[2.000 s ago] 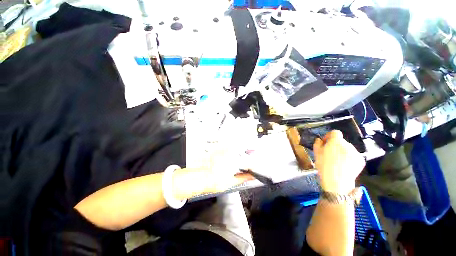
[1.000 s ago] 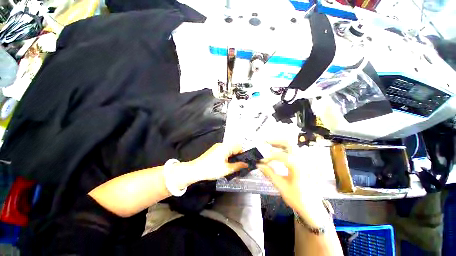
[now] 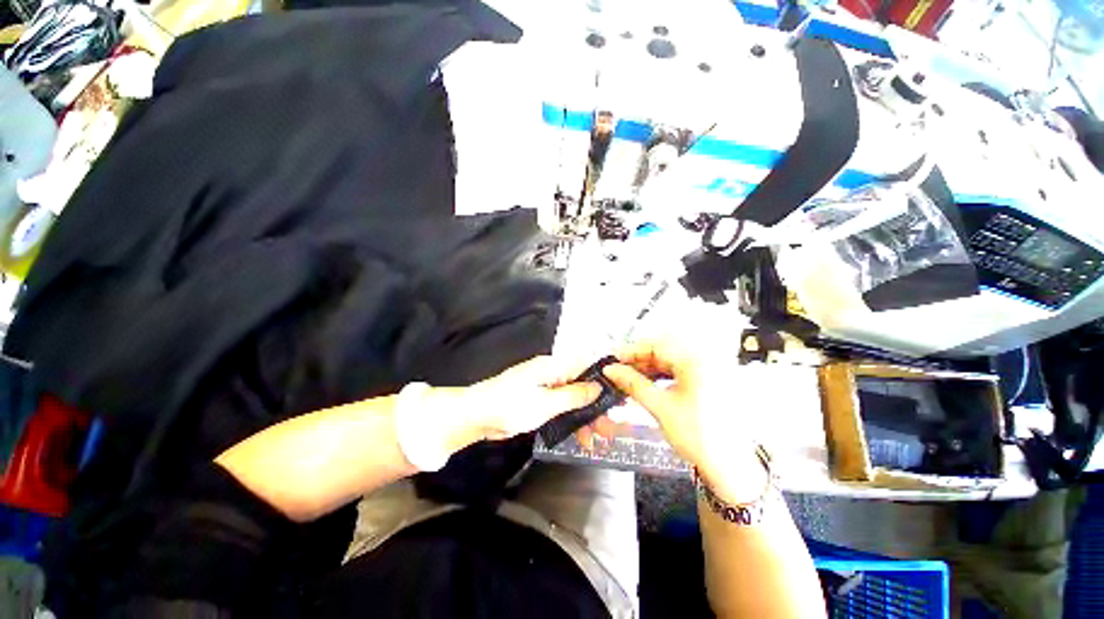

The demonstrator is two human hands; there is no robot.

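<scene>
A small black fabric piece (image 3: 579,415) is held between both hands at the front of the white table, over the ruler strip. My left hand (image 3: 533,397) grips its left side; a white bangle is on that wrist. My right hand (image 3: 678,393) pinches its upper end with thumb and finger. The large black garment (image 3: 303,242) lies over the table and lap on the left. Its right edge is beside the presser foot (image 3: 567,230). Whether a small part lies on the held piece cannot be told.
The sewing machine head (image 3: 690,145) is behind the hands. The open brown-rimmed box (image 3: 844,423) holds dark items at the right. Black scraps (image 3: 714,276) and a clear bag (image 3: 896,236) lie by the machine. A blue crate (image 3: 896,589) is below right, a red stool (image 3: 46,453) left.
My right hand has left the open box and come to the left hand, and both now hold the small black piece. Since one second ago the fingers have closed in on it. The camera view has shifted.
</scene>
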